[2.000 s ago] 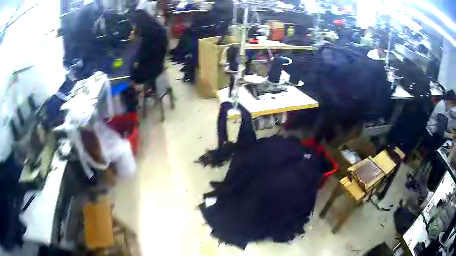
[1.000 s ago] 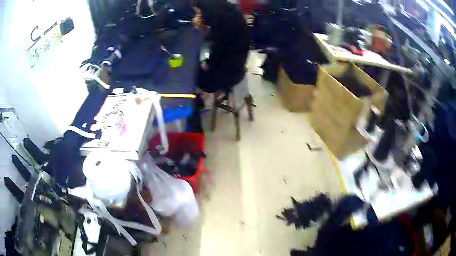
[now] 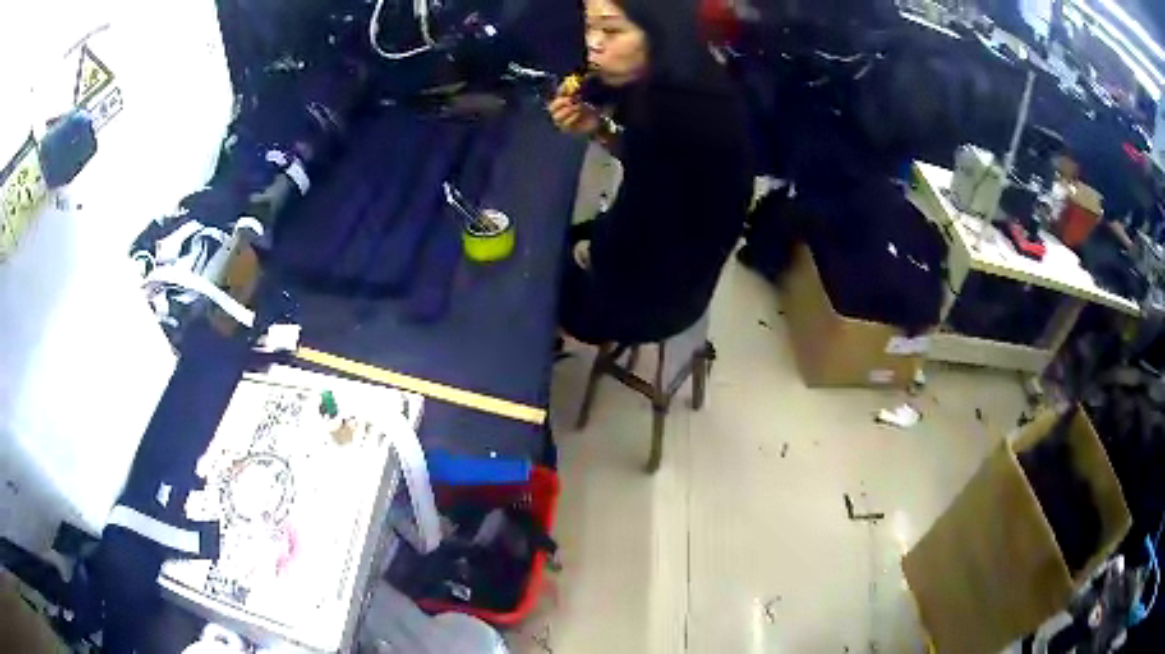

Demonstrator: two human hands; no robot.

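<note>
Neither of my hands is in the picture. Nearest in front of me, at the lower left, is a white box-like table (image 3: 275, 511) with marks and a white strip hanging over its right edge. Behind it, a dark cloth-covered table (image 3: 505, 345) bears dark garment pieces (image 3: 371, 205). A long yellow ruler (image 3: 422, 386) lies across its near edge. A yellow-green round pot (image 3: 488, 239) with tools standing in it sits on the dark cloth. White tape coils and strips (image 3: 192, 256) lie on dark cloth at the left.
A person in dark clothes (image 3: 671, 192) sits on a wooden stool (image 3: 654, 415), one hand near the mouth. A red basket (image 3: 543, 517) holds dark cloth. Cartons (image 3: 837, 339) stand on the tiled floor at the right, one open (image 3: 977, 549). A sewing machine (image 3: 979, 182) is on a white table.
The view has turned left and moved forward along the aisle. The seated person, dark table and pot look nearer. The big dark heap has left the picture.
</note>
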